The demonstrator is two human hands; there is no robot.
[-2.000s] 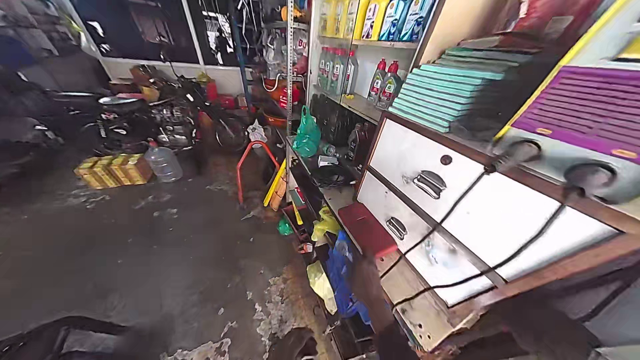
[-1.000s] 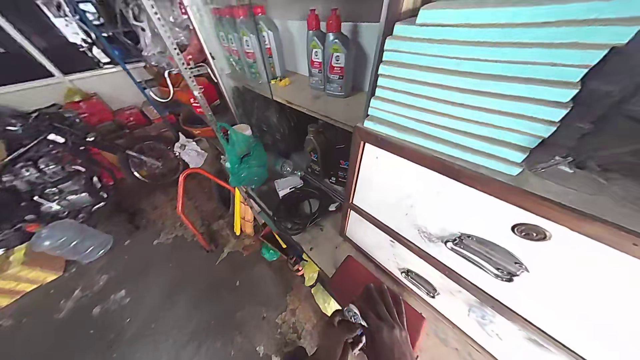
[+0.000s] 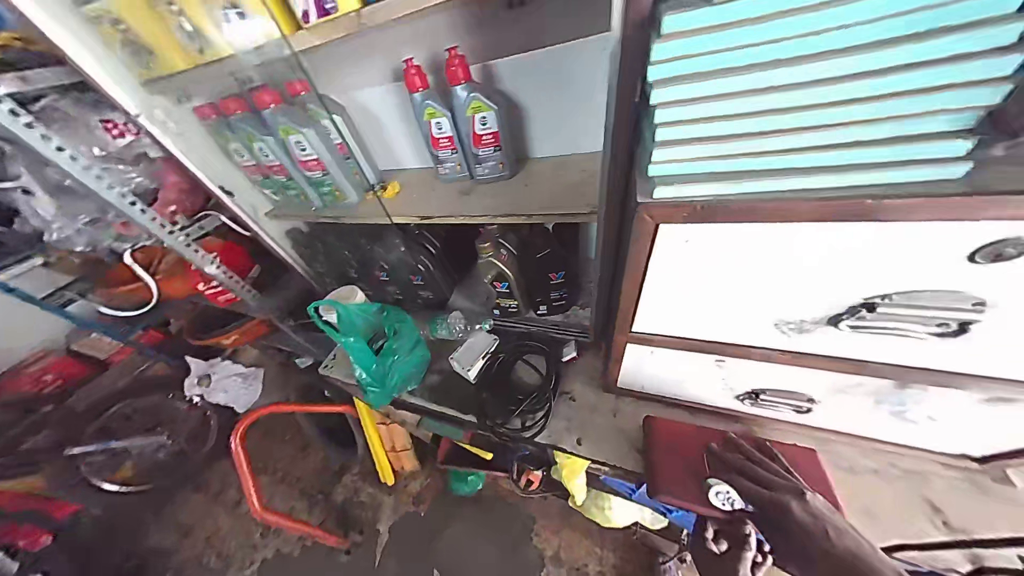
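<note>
At the lower right, my right hand (image 3: 788, 508) lies with extended fingers on a dark red book or folder (image 3: 676, 468), which rests on the wooden ledge below the white drawers. Just below it, at the frame's bottom edge, is my left hand (image 3: 726, 548) with its fingers curled. A small round white piece with dark markings (image 3: 725, 494) sits between the two hands, over the book's near edge. Which hand bears it cannot be told. Something small and shiny shows beside the left fingers, partly hidden.
White drawers (image 3: 800, 280) with metal handles stand behind the book. Left of them, shelves hold red-capped oil bottles (image 3: 480, 120) and dark bottles (image 3: 500, 276). A green plastic bag (image 3: 384, 352) and coiled black cable (image 3: 520, 392) lie on the low shelf. An orange tubular frame (image 3: 248, 472) stands on the floor.
The view has moved closer to the shelves and drawers. Both hands are now at the red book; two seconds ago no hand lay on it.
</note>
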